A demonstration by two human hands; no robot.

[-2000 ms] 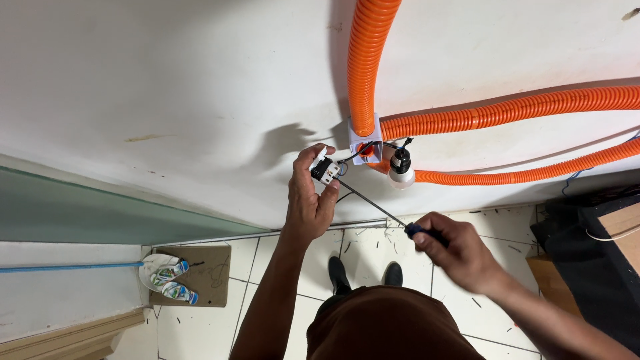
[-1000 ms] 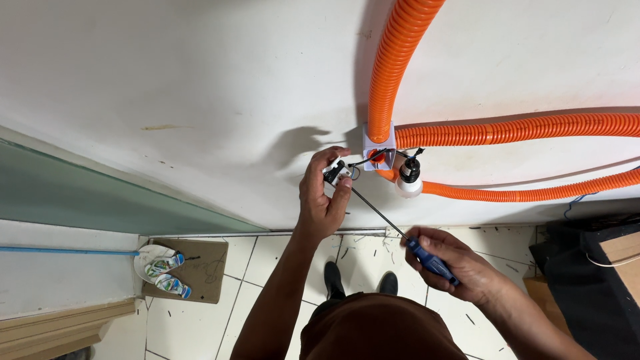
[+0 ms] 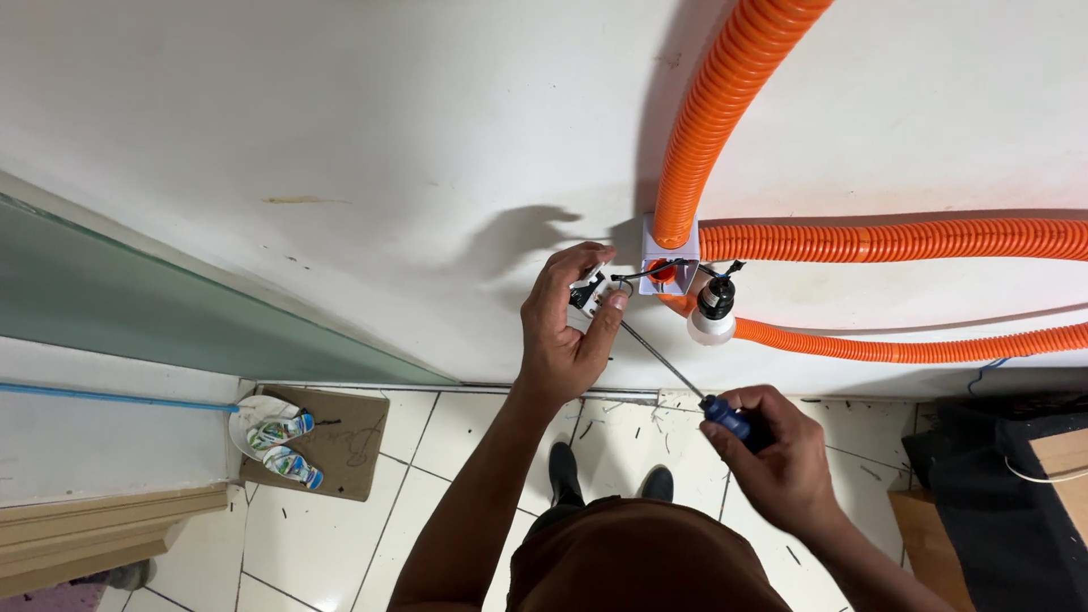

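My left hand (image 3: 565, 327) holds a white electrical wall fitting (image 3: 597, 293) with black wires, just left of a white junction box (image 3: 671, 276) on the wall. My right hand (image 3: 786, 459) grips the blue handle of a screwdriver (image 3: 671, 365); its long shaft slants up to the fitting. The tip is hidden by my left thumb, so I cannot tell whether it sits in a screw. Black wires (image 3: 659, 272) run from the fitting into the box. Beside the box hangs a light bulb (image 3: 712, 327) in a black lamp holder (image 3: 716, 297).
Orange corrugated conduits (image 3: 858, 242) run up and right from the box along the white wall (image 3: 382, 144). A cardboard piece (image 3: 353, 442) with flip-flops (image 3: 293, 467) lies on the tiled floor (image 3: 297, 544). Black cloth (image 3: 977, 518) and boxes are at right; wire scraps lie about.
My right hand has changed its hold around the screwdriver handle. My left hand still holds the fitting near the box.
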